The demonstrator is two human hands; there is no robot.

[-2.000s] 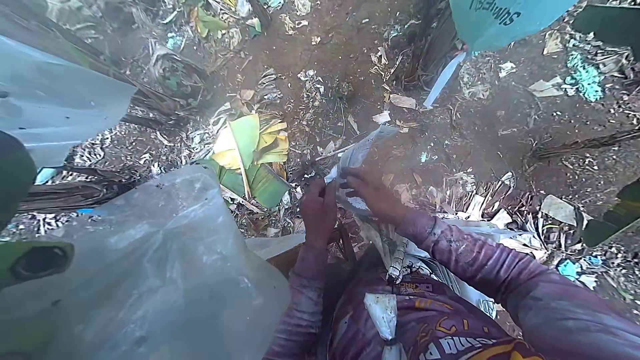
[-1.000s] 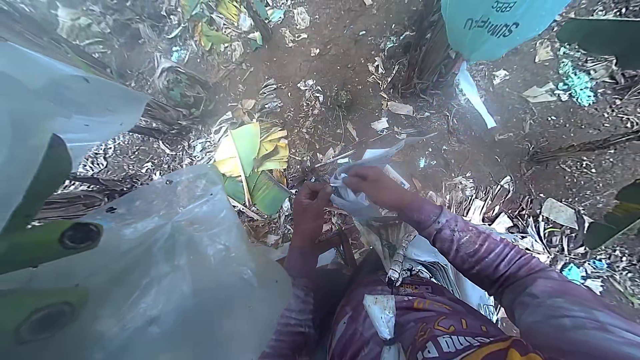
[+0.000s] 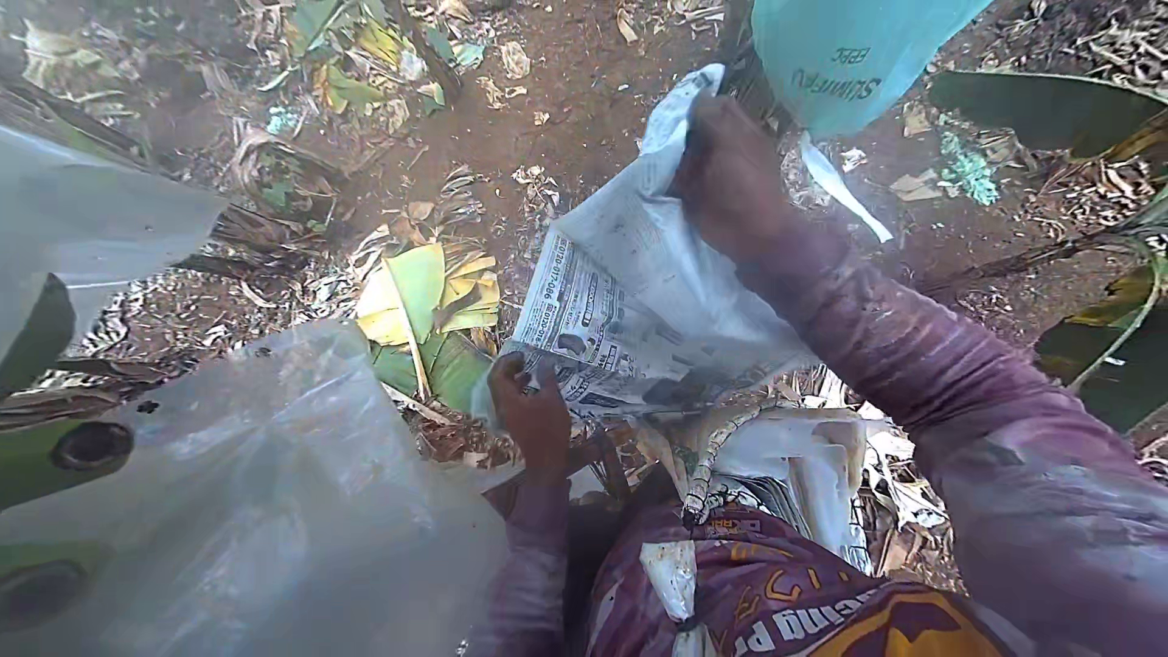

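A printed newspaper sheet [image 3: 620, 310], seemingly with thin clear plastic over it, is spread between both hands. Its upper end is bunched in my right hand [image 3: 730, 173], raised near the teal bag. My left hand [image 3: 532, 401] grips the sheet's lower left corner with curled fingers. Below the sheet, a bundle of folded papers [image 3: 803, 474] rests at my waist beside a whitish cord [image 3: 716, 461]. A white wrapped strip [image 3: 671, 579] hangs on the front of my maroon shirt.
Large translucent plastic bags [image 3: 255, 493] fill the left side, with green bananas [image 3: 55, 456] at the edge. A teal printed bag [image 3: 849, 64] hangs at the top right, a white strip [image 3: 844, 187] below it. Banana leaves [image 3: 1077, 109] reach in from the right. Dry litter covers parts of the soil.
My right hand has moved up and away from my left hand. The sheet, crumpled between the hands earlier, is now spread out with its print showing.
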